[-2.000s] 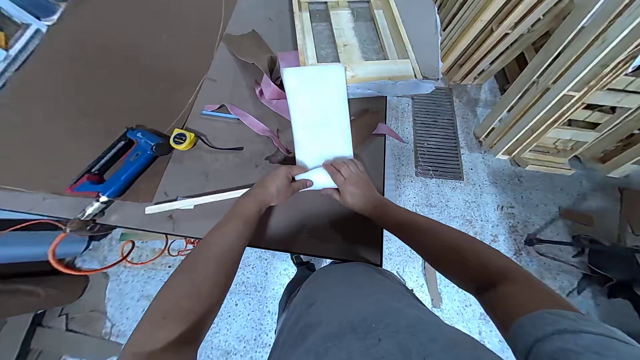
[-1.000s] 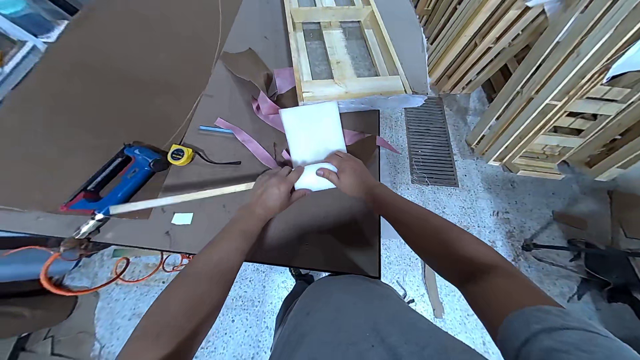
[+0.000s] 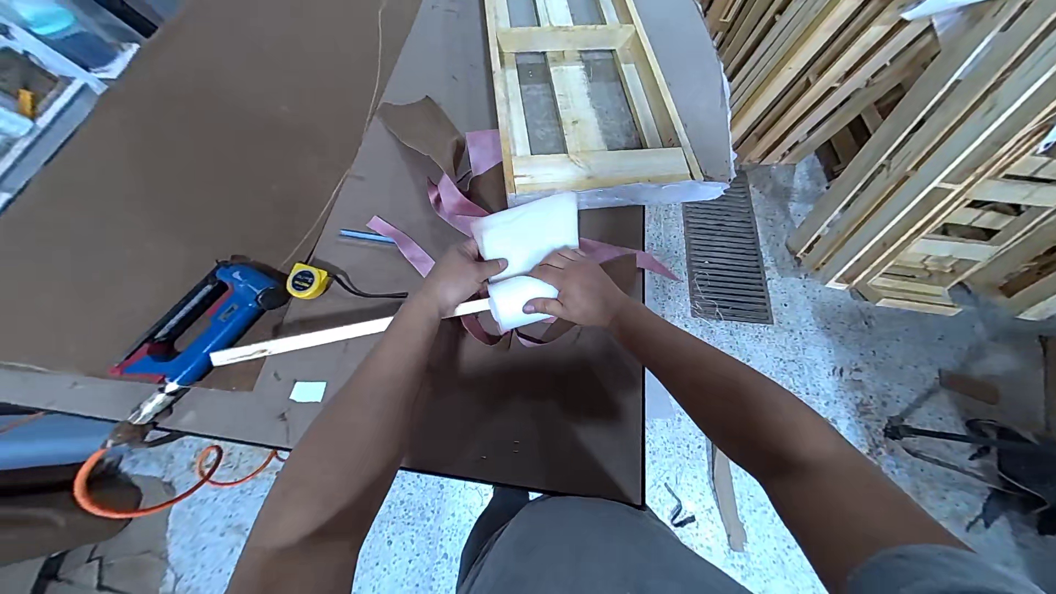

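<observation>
A white padding sheet (image 3: 532,235), its near end rolled or folded over, lies on the brown-covered table between both hands. My left hand (image 3: 462,280) grips its left edge, thumb on top. With thumb and fingers, my right hand (image 3: 577,289) holds the right side of the rolled end. Under the roll and my left wrist runs a thin wooden strip (image 3: 330,337). Pink fabric strips (image 3: 450,202) and brown scraps (image 3: 429,132) lie behind and beneath the padding. What the hidden fingertips touch cannot be seen.
A blue pneumatic staple gun (image 3: 219,322) with an orange coiled hose (image 3: 132,510) lies left, beside a yellow tape measure (image 3: 307,281). A slatted wooden frame (image 3: 590,169) rests at the table's back. Stacked wooden frames (image 3: 916,190) stand right, beyond a floor grate (image 3: 726,256).
The white padding, a long flat sheet two seconds ago, has been rolled or folded up from its near end and is now much shorter. Both hands have moved away from the near table edge with it.
</observation>
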